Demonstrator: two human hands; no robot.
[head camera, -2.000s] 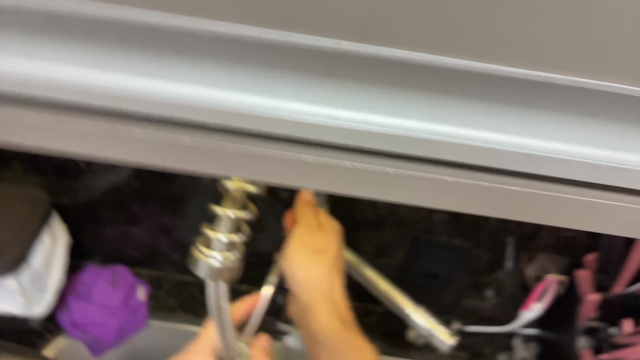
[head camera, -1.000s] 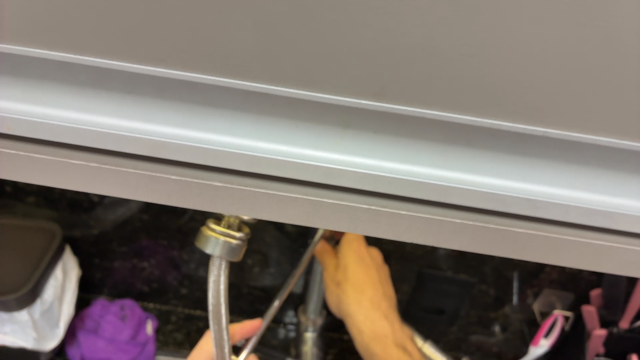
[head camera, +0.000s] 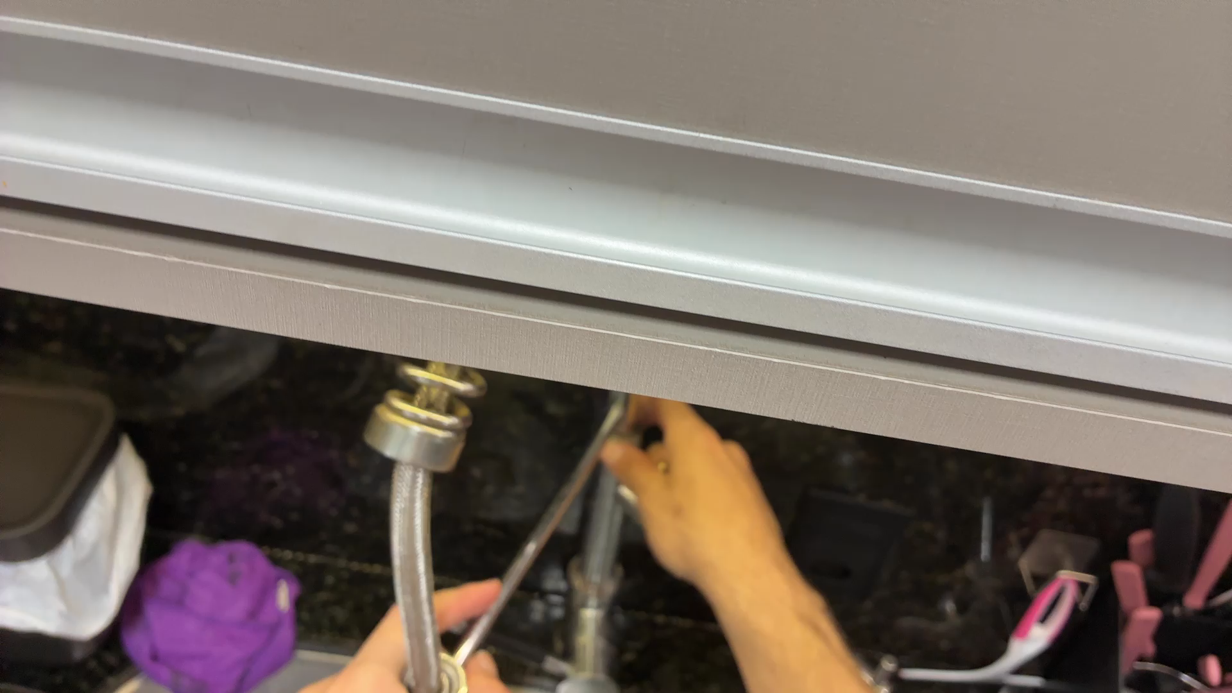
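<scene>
My left hand (head camera: 419, 640) is at the bottom edge, its fingers around the lower end of a thin metal rod (head camera: 539, 539) and close beside a braided metal hose (head camera: 412, 568). That hose hangs from a metal collar (head camera: 419, 433) below coils of a spring. My right hand (head camera: 707, 500) is higher up, its fingers bent at the rod's upper end beside an upright metal tube (head camera: 599, 539). The cabinet's lower edge cuts off the view of the fingertips and the tops of the rod and tube.
A grey cabinet front with a metal rail (head camera: 616, 231) spans the upper view. A lidded bin (head camera: 53, 472) with a white liner and a purple cloth bundle (head camera: 212, 611) are at left. A pink-and-white brush (head camera: 1039, 626) and pink-handled utensils (head camera: 1141, 597) stand at right.
The metal tube that slanted down to the right two seconds ago is no longer seen there. My right hand remains at the rod's upper end, and my left hand stays low by the hose.
</scene>
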